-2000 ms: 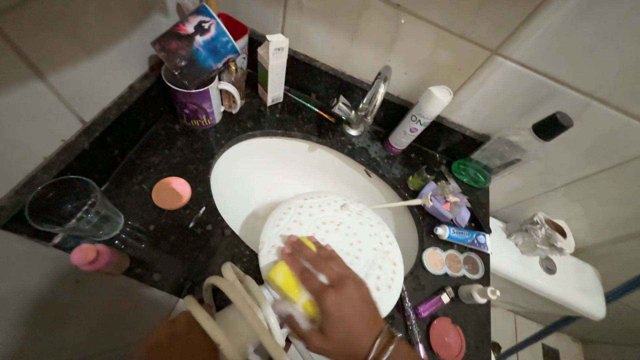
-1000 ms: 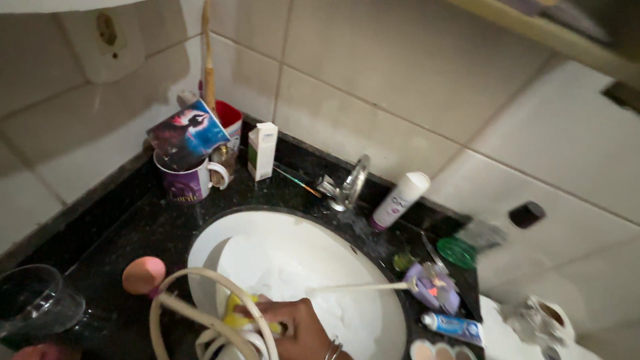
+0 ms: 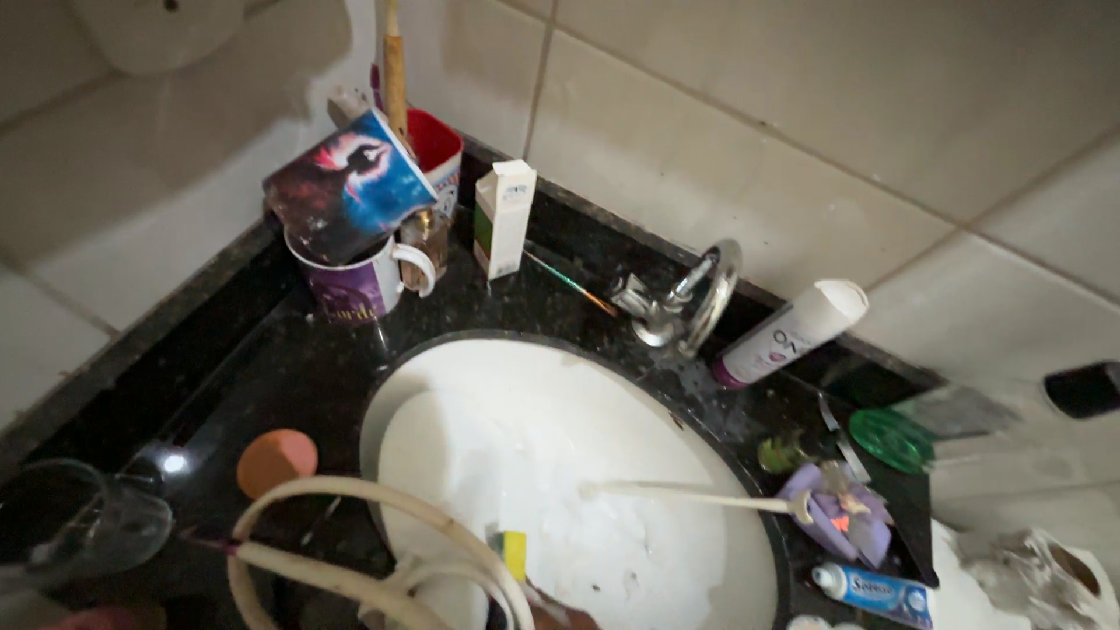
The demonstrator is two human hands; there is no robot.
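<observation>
Low in the white oval sink basin [image 3: 560,394], a yellow and green sponge [image 3: 514,556] shows beside my right hand [image 3: 560,612], of which only a small part is visible at the bottom edge; the sponge appears to be in its grip. A coiled cream hose [image 3: 376,499] loops in front of the basin's left side and partly hides the hand. A long pale stick [image 3: 700,497] reaches across the basin to its right rim. My left hand cannot be made out. No plate can be made out in the basin.
Around the basin stand mugs [image 3: 350,289], a white carton [image 3: 506,219], a chrome faucet [image 3: 674,306], a spray can [image 3: 792,332], a toothpaste tube [image 3: 875,595], a purple item [image 3: 836,516], an orange makeup sponge [image 3: 277,464] and a clear glass [image 3: 96,516]. Tiled walls rise behind.
Two seconds ago my right hand held the sponge on a speckled white plate over the basin; that plate no longer shows. The hand now sits at the bottom edge. The view has shifted upward.
</observation>
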